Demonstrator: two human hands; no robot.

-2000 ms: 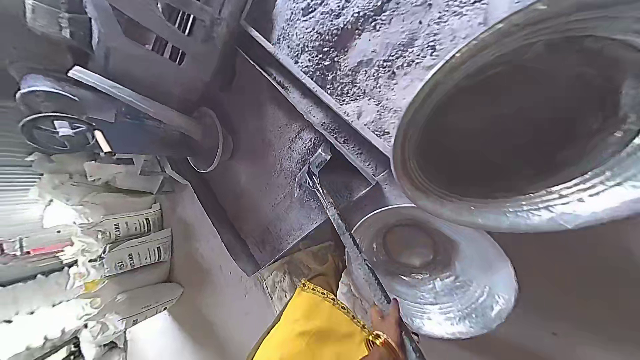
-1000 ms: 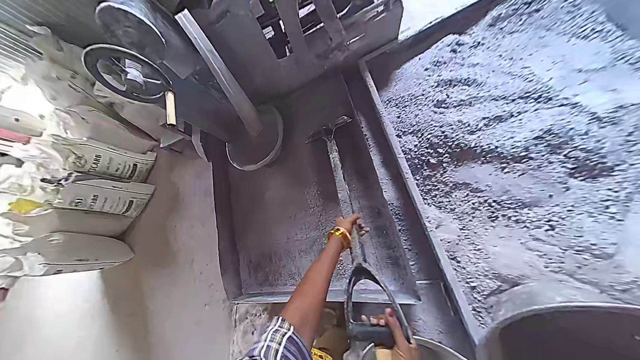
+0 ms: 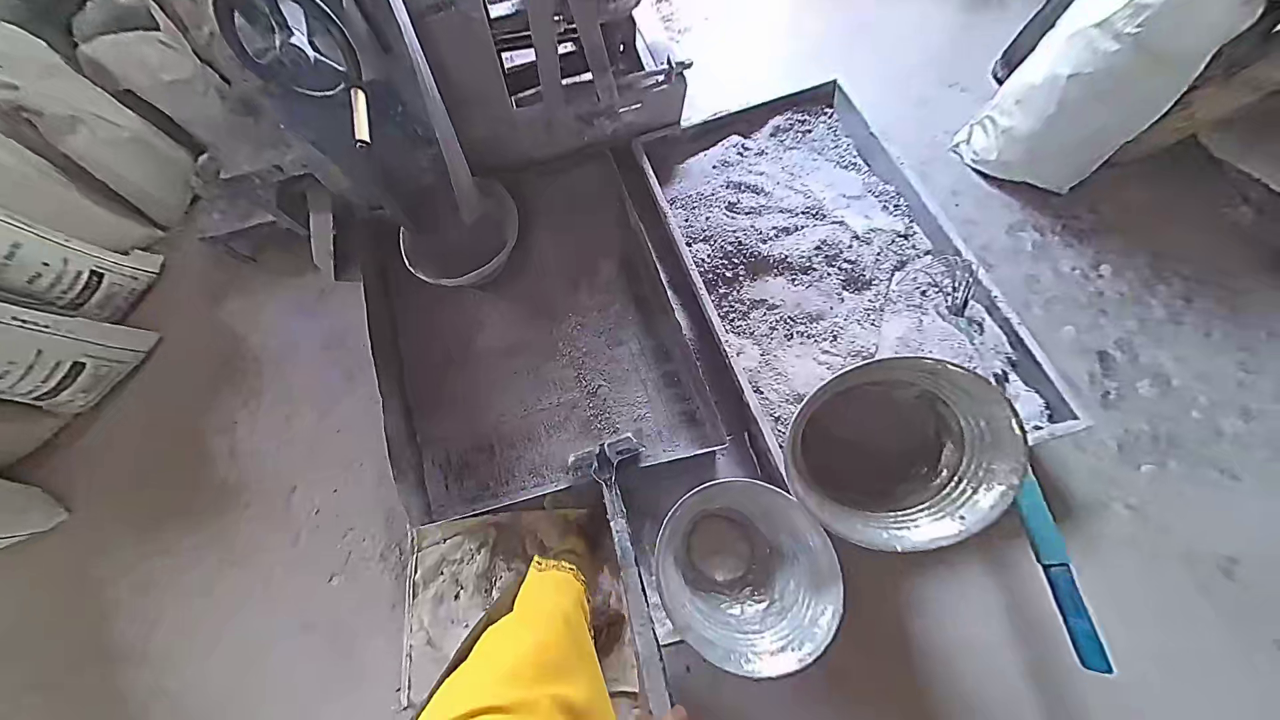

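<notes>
A few fingers, seemingly of my left hand [image 3: 664, 713], wrap the shaft of a dusty long-handled shovel [image 3: 625, 560] at the bottom edge; the rest of that hand is out of frame. My right hand does not show. The shovel's blade lies at the near rim of a shallow metal tray [image 3: 500, 370], which holds a thin layer of grey powder. A round metal pan [image 3: 790, 620] stands just right of the shaft. Beside it, a larger pan [image 3: 985, 490] overlaps the corner of a second tray [image 3: 900, 180] heaped with pale, lumpy powder [image 3: 790, 230].
A machine with a handwheel [image 3: 290, 45] stands at upper left, a round bowl [image 3: 460, 270] under its chute. Printed sacks [image 3: 60, 270] line the left; a white sack [image 3: 1110, 90] lies at upper right. A blue-handled wire tool [image 3: 1070, 600] leans at the heaped tray. My yellow-clad leg [image 3: 530, 650] is below.
The shovel blade has moved from the tray's far part to its near rim. Both hands showed on the shovel a second ago; now only fingers do. The view has shifted widely.
</notes>
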